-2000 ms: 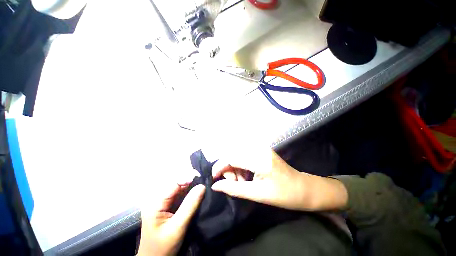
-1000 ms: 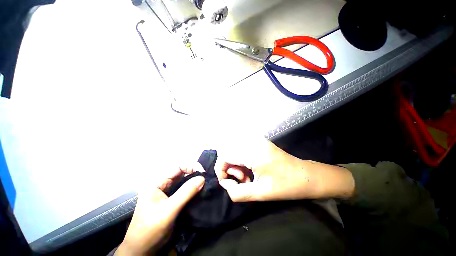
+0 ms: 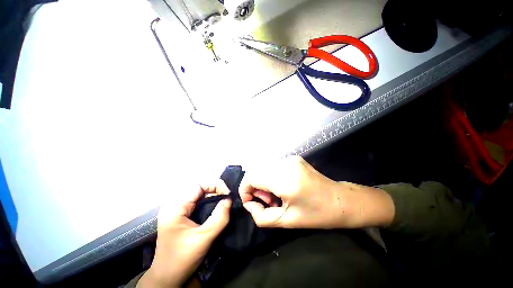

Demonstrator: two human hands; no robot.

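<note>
A black garment piece [image 3: 241, 228] hangs at the table's front edge and down over the lap. A small narrow end of it [image 3: 233, 176] sticks up beyond the fingertips. My left hand [image 3: 188, 233] pinches the cloth from the left between thumb and fingers. My right hand [image 3: 298, 197] is beside it on the right, its curled fingertips pinching the same cloth. The two hands' fingertips are close together. The lower part of the cloth merges with dark clothing and cannot be told apart.
Scissors [image 3: 301, 61] with red and dark blue loops lie right of the needle area [image 3: 210, 46]. A bent wire [image 3: 171, 67] lies left of it. A round black base [image 3: 409, 25] stands at the back right. A red basket [image 3: 469, 140] is below the table. The ruler-marked edge [image 3: 349, 120] crosses in front.
Since two seconds ago the view has shifted, so the scissors and needle area sit higher in the picture. Both hands still pinch the cloth, with small finger shifts.
</note>
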